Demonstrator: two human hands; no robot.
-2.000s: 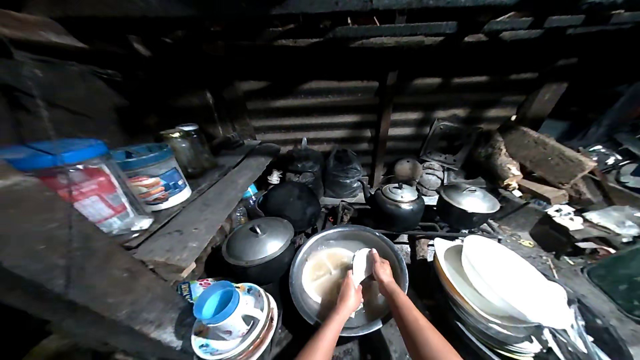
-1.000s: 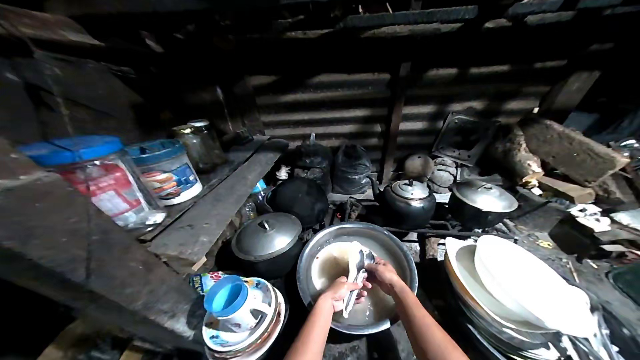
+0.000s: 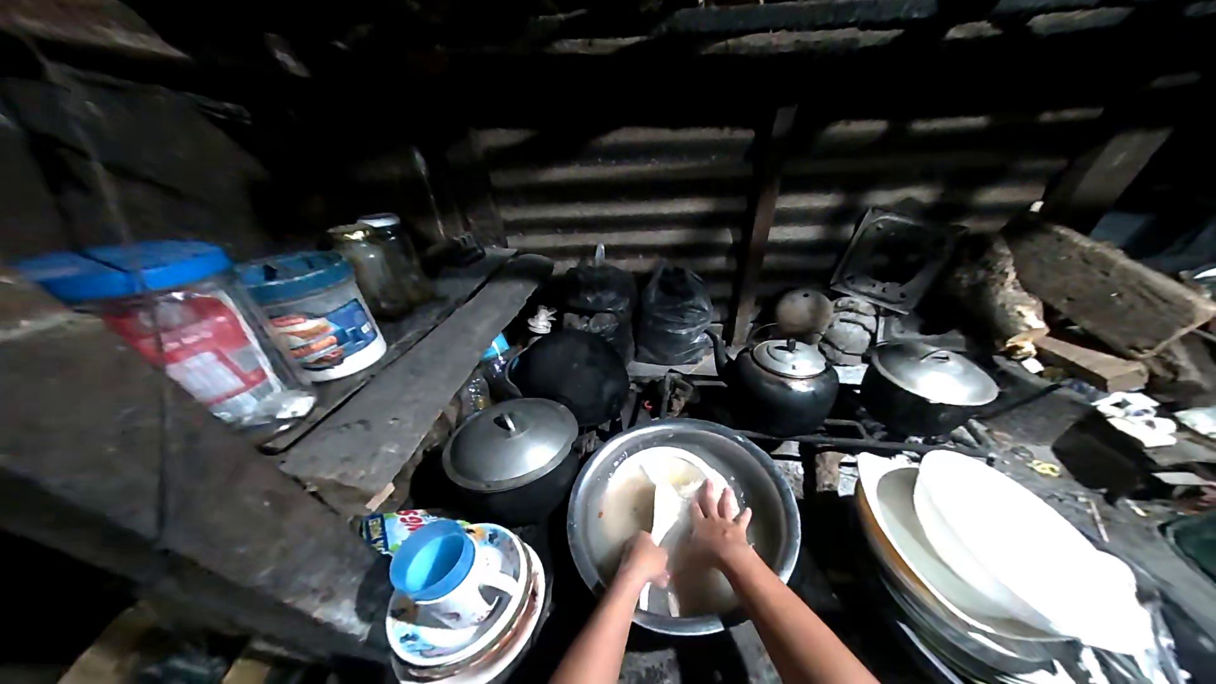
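Note:
In the head view, a round metal basin [image 3: 774, 503] holds cloudy water with a white dish [image 3: 698, 463] lying partly under it. My left hand [image 3: 646, 560] is low in the basin with its fingers curled against a long white item [image 3: 665, 508], whose exact kind I cannot tell. Whether the hand grips it is unclear. My right hand [image 3: 719, 522] rests spread over the white dish, fingers apart. A stack of plates [image 3: 532, 617] with a blue-rimmed mug [image 3: 456, 579] on top stands left of the basin. White oval dishes [image 3: 1016, 541] are stacked to its right.
Behind the basin are a black lidded pot [image 3: 513, 456], a black kettle [image 3: 784, 385] and another lidded pot [image 3: 931, 385]. A wooden plank shelf [image 3: 418, 380] with plastic tubs [image 3: 318, 313] runs along the left. Firewood [image 3: 1107, 285] lies at the back right.
A second ago both hands were together around white utensils above the water. They are now apart and lower in the basin, the right one spread over the white dish.

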